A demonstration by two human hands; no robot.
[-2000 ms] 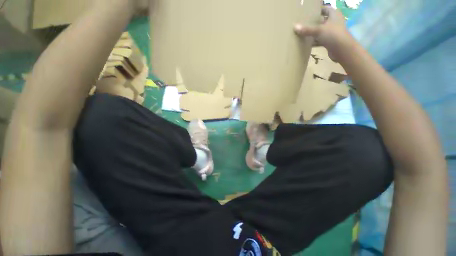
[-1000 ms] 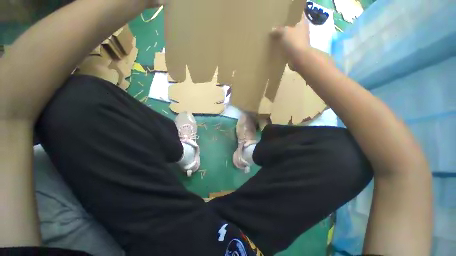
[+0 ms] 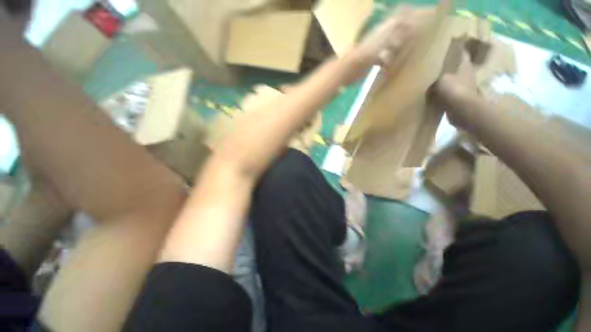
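A brown die-cut cardboard piece (image 3: 382, 146) stands partly folded in front of my knees, with a long flap raised on its right side. My left hand (image 3: 393, 35) is at its far edge and grips it, though blurred. My right hand (image 3: 459, 84) is shut on its right flap, fingers partly hidden by the cardboard. Another cardboard blank (image 3: 509, 185) lies to the right, near my right knee. A white sheet (image 3: 544, 81) shows beneath and beyond the cardboard.
Another person's bare arm (image 3: 97, 162) crosses the left side, close to my left arm. Open cartons (image 3: 269, 40) stand at the upper left, one beside crumpled paper (image 3: 131, 104). A dark curved object (image 3: 567, 71) lies on the white sheet. The floor (image 3: 389, 249) is green.
The view has swung left, bringing the cartons and the other person's arm in and the blue sheeting out. The held cardboard now stands more folded and tilted between my hands.
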